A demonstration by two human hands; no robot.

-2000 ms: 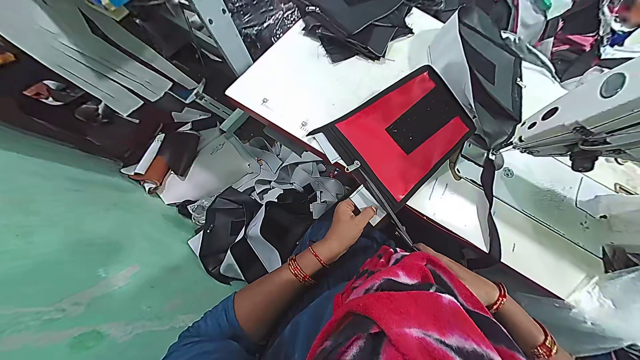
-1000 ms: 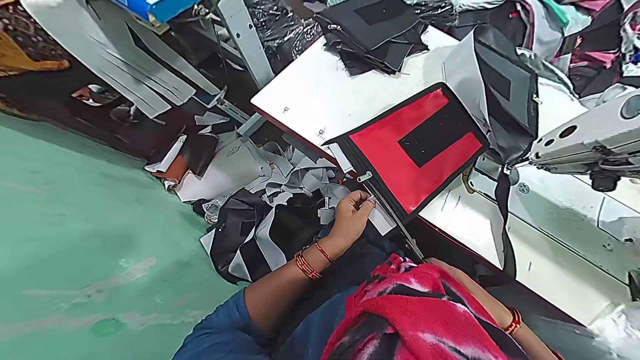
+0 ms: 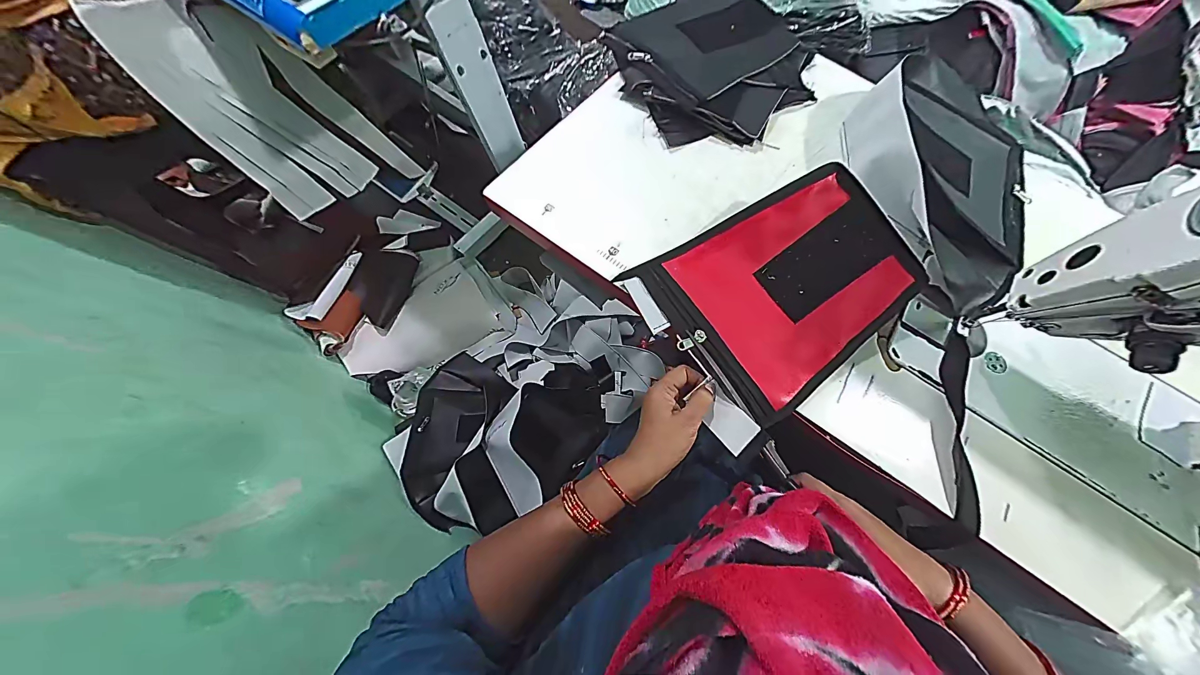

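Note:
A red and black fabric panel (image 3: 727,319) with black edging lies over the near edge of the white table, a zipper with a metal pull (image 3: 692,340) along its lower left side. My left hand (image 3: 677,408) is beside this zipper edge, thumb and fingertips pinched on a small thin light piece whose kind I cannot tell. A white strip (image 3: 731,424) hangs just right of those fingers. My right hand (image 3: 806,483) is at the near end of the zipper edge, mostly hidden by the pink and black patterned cloth (image 3: 787,581), so its grip is unclear.
A sewing machine (image 3: 1116,272) stands at the right of the white table (image 3: 581,187). Stacked black fabric pieces (image 3: 712,56) lie at the table's back. A grey and black bag piece (image 3: 966,178) adjoins the red panel. Fabric scraps (image 3: 525,422) are heaped on the floor at left.
My left fingers have drawn together near the zipper edge; two seconds ago they were around the white strip. The view has shifted a little.

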